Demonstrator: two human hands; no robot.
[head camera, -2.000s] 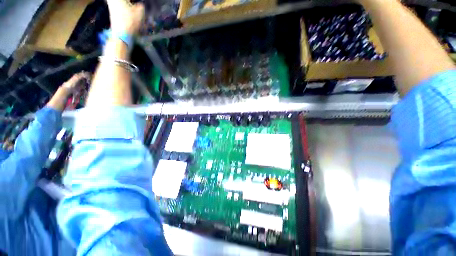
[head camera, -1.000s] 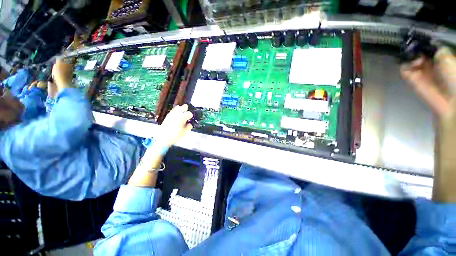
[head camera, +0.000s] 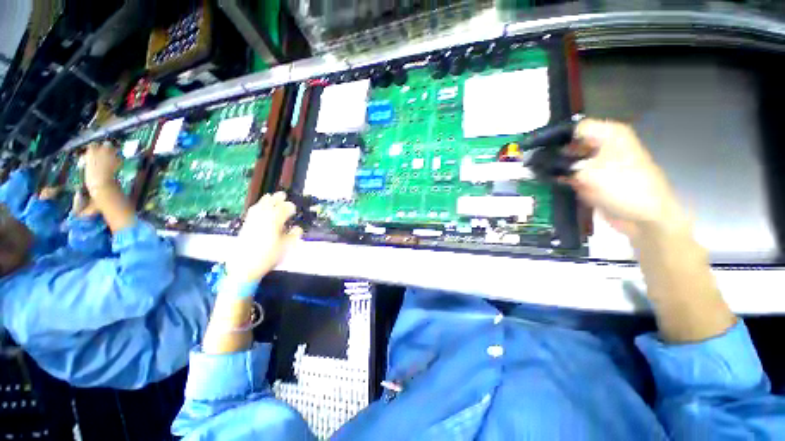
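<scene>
The green circuit board (head camera: 417, 151) lies in its dark carrier with red-brown end bars, bearing white blocks, blue parts and a row of black round parts along its back edge. A wound part with an orange top (head camera: 510, 152) sits at its right. My right hand (head camera: 621, 177) is over the carrier's right end, its fingers around several black components (head camera: 551, 151), blurred. My left hand (head camera: 262, 232) is at the board's front left corner with a small dark part (head camera: 301, 209) at its fingertips. A light blue band is on my left wrist.
A second board (head camera: 211, 164) lies in a carrier to the left. Bare metal plate (head camera: 689, 146) shows at the right between the rails. A black tote (head camera: 323, 366) with rows of white parts is below the front rail (head camera: 430, 274). Another worker's blue sleeve (head camera: 112, 301) is at the left.
My right hand has come in from the far right to the board's right end with the black components. My left hand stays near the front left corner. The view has shifted slightly.
</scene>
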